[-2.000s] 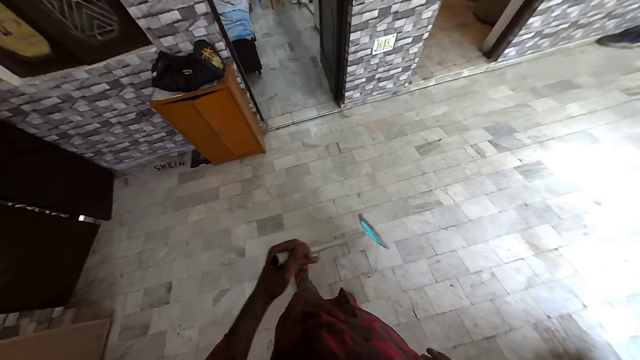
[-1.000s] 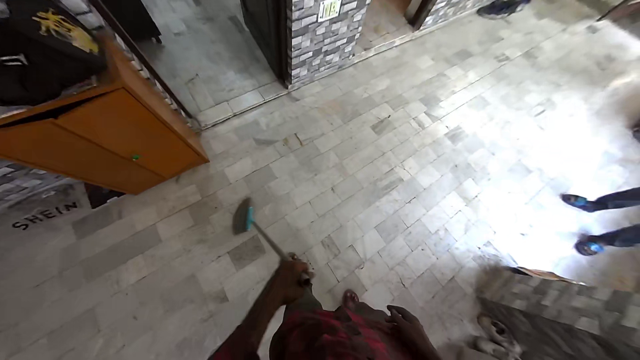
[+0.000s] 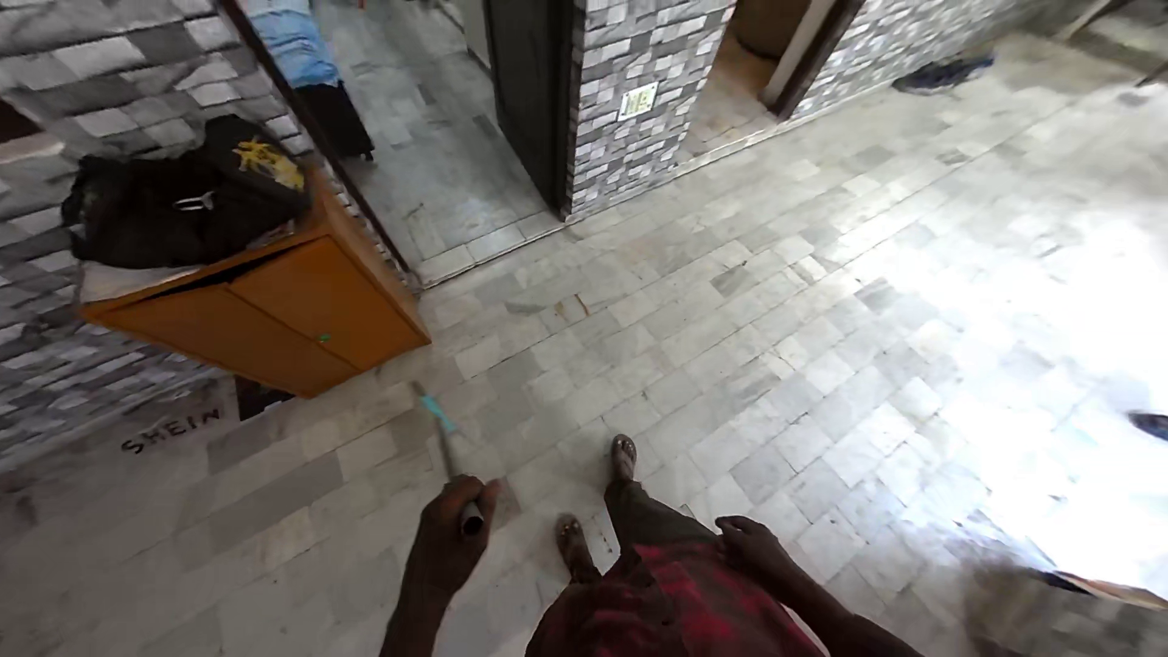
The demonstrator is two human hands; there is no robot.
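Observation:
My left hand (image 3: 456, 525) is closed around the handle of a long-handled floor cleaning tool (image 3: 447, 456), with the handle's hollow end facing up. The shaft points away from me to a narrow teal part (image 3: 436, 412) low over the floor, a little out from the cabinet; blur hides whether it is a broom or a wiper. Beside the red checked shirt, my right hand (image 3: 753, 545) hangs loosely curled, and nothing shows in it. My sandalled feet (image 3: 623, 456) stand on the pale tiles between the two hands.
An orange-brown wooden cabinet (image 3: 297, 315) stands at left, a black bag (image 3: 182, 205) on top. Behind it are a doorway with a dark door (image 3: 529, 100) and a brick-patterned wall (image 3: 607, 137). Dark footwear (image 3: 944, 73) lies far right; a shoe (image 3: 1150, 424) shows at the right edge.
The tool's teal end has swung from my right to my left since two seconds ago. My right hand, near the handle then, is now by my side. The view has shifted.

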